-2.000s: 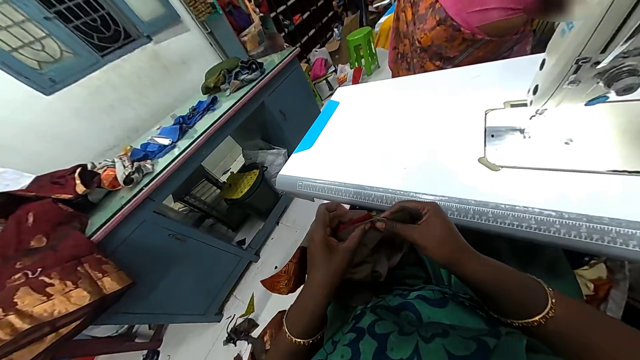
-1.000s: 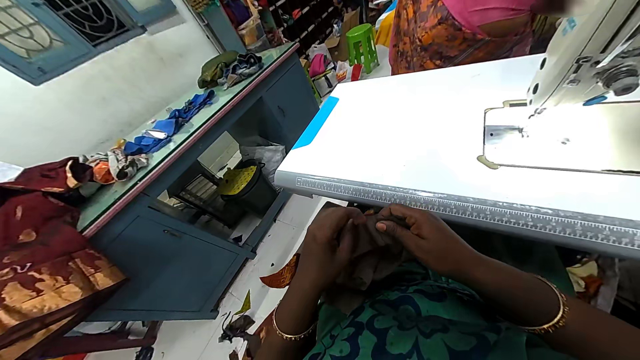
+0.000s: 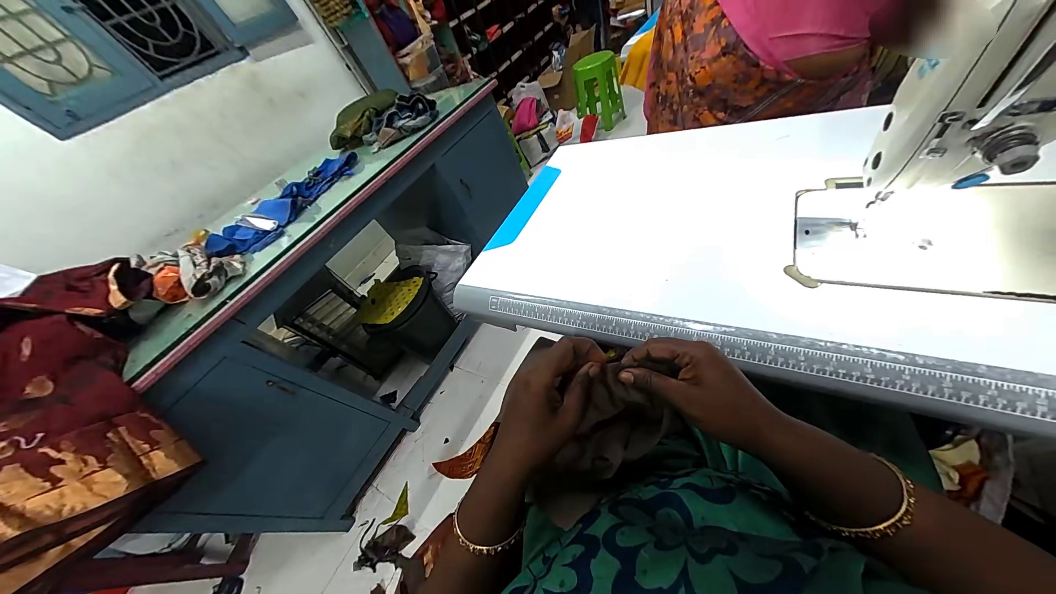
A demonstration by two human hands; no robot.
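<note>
Both my hands are close together just below the front edge of a white sewing table (image 3: 660,214). My left hand (image 3: 549,396) pinches a dark brown cloth (image 3: 615,429) between thumb and fingers. On the right, my right hand (image 3: 697,379) grips the same cloth a short way from the left fingertips. The cloth hangs crumpled over my lap, and a small yellowish bit shows between the hands. What the fingertips hold exactly is partly hidden. A sewing machine (image 3: 949,124) stands at the right of the table.
A ruler strip (image 3: 784,346) runs along the table's front edge. To the left, a blue-grey counter (image 3: 272,445) bears blue cloth (image 3: 280,214) and a maroon garment (image 3: 58,371). Under it stands a dark bucket (image 3: 421,313). Another person (image 3: 742,74) is beyond the table, near a green stool (image 3: 598,87).
The reddish piece seen between my fingers two seconds ago no longer shows. My hands have shifted their hold on the brown cloth and stay near the table edge.
</note>
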